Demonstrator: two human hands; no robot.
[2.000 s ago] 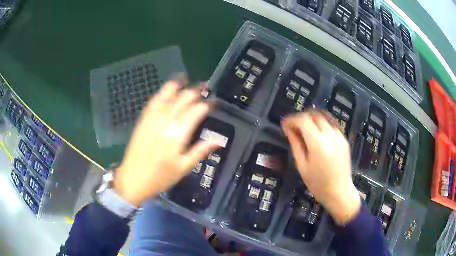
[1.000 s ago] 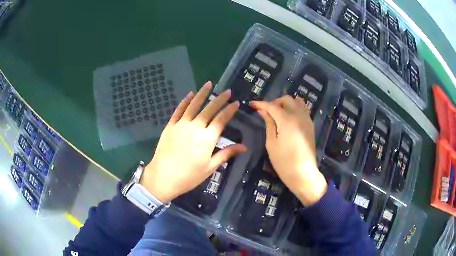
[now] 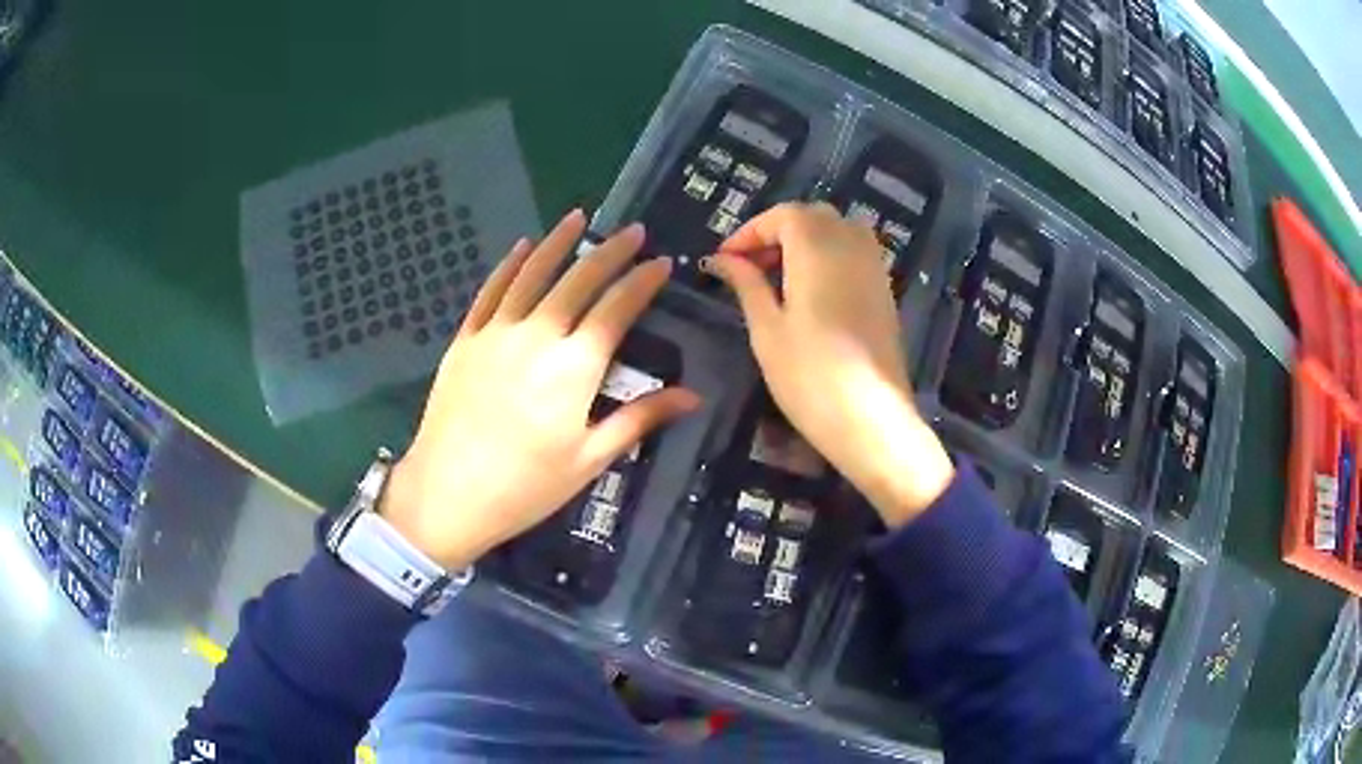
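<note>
A clear blister tray (image 3: 956, 172) holds black phone housings in two rows. My right hand (image 3: 814, 306) has its thumb and index finger pinched at the lower end of the top left housing (image 3: 732, 172); whether something tiny is between the fingertips is too small to tell. My left hand (image 3: 523, 396) lies with fingers spread over the tray's left edge and the lower left housing (image 3: 605, 500), fingertips beside the top left housing. A translucent liner sheet (image 3: 374, 246) with a grid of black round pads lies left of the tray.
A pale metal rail (image 3: 926, 97) runs behind the tray, with another filled tray (image 3: 1098, 90) beyond it. An orange-red box (image 3: 1322, 418) stands at the right edge. A small parts sheet (image 3: 1222, 657) lies lower right. Spare trays (image 3: 82, 448) sit at the lower left.
My right hand has moved from over the middle of the tray to the top left housing's lower end. My left hand's fingers have spread beside it. The whole view has shifted slightly.
</note>
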